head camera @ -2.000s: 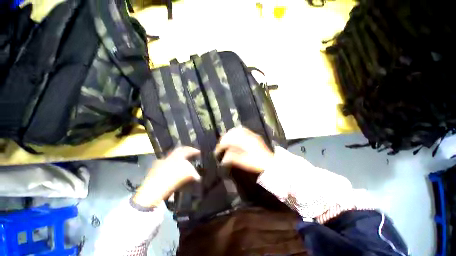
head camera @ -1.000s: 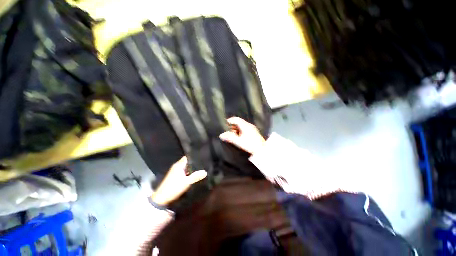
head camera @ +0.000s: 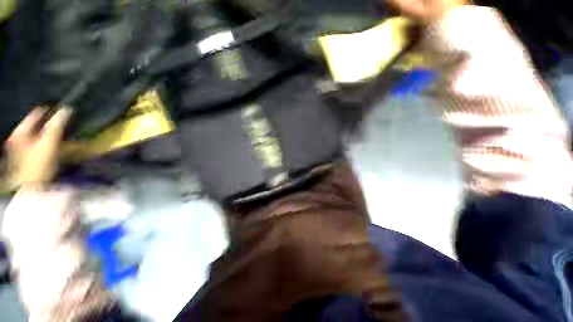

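Note:
The frame is blurred. A backpack (head camera: 213,144) lies in the middle with a black mesh face and a short camouflage strip, its lower edge against the brown apron (head camera: 301,251). A small white tag (head camera: 215,42) shows higher on it. My left hand (head camera: 38,148) is at the far left, fingers up beside dark bag material; whether it grips anything is unclear. My right hand (head camera: 430,7) is at the top right, partly cut off by the upper edge, near dark material; its grip cannot be made out.
Dark bag material (head camera: 94,50) fills the upper left. Yellow table parts show left (head camera: 141,126) and right (head camera: 364,50) of the backpack. Blue plastic pieces (head camera: 116,251) and grey floor (head camera: 408,157) lie below.
My hands have left the straps and moved far apart, left hand outward and right hand up and outward. The view has shifted, and the backpack's long straps no longer show clearly.

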